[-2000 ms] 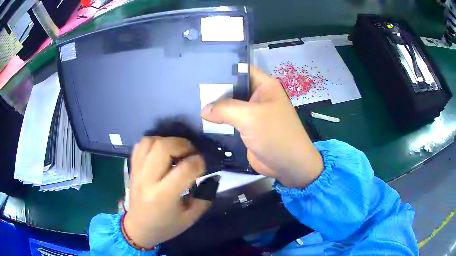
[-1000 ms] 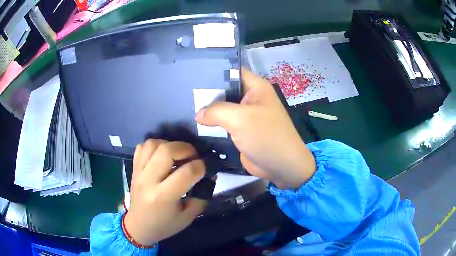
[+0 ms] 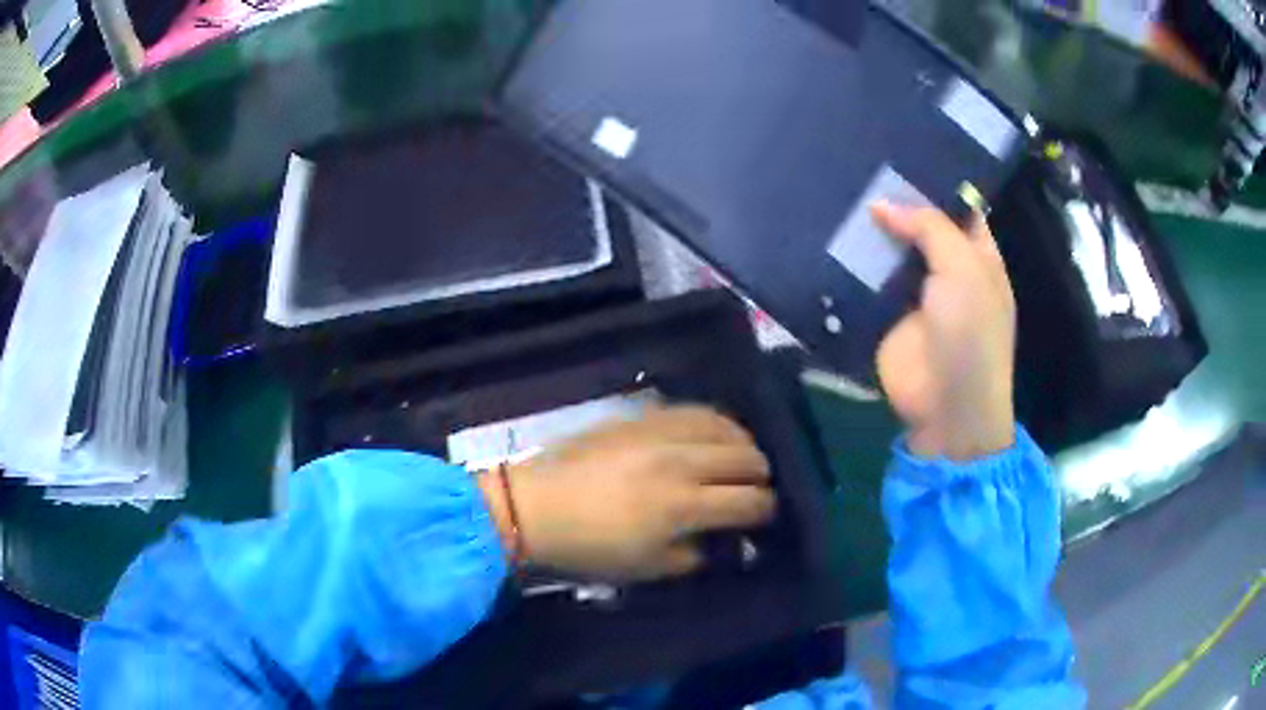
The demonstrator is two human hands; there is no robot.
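My right hand [image 3: 951, 312] holds a dark back cover [image 3: 736, 125] by its lower right side, thumb on a white sticker. The cover is tilted and raised at the top, cut off by the frame edge. My left hand [image 3: 639, 492] is blurred and lies over an open tablet unit [image 3: 542, 427] in a black foam tray [image 3: 417, 368]. White battery area shows beside the hand. The fingertips are unclear, so I cannot tell if they hold anything.
A black tray with pale lining [image 3: 444, 208] lies behind the unit. A small blue bin [image 3: 222, 291] stands beside stacked covers with white sheets [image 3: 104, 333] at left. A black foam stack [image 3: 1111, 278] stands at right. The raised cover mostly hides the white sheet with red specks.
The cover has moved up and right in my right hand and turned. My left hand has left the cover and is over the tablet unit, now uncovered. The lined tray and blue bin have come into view.
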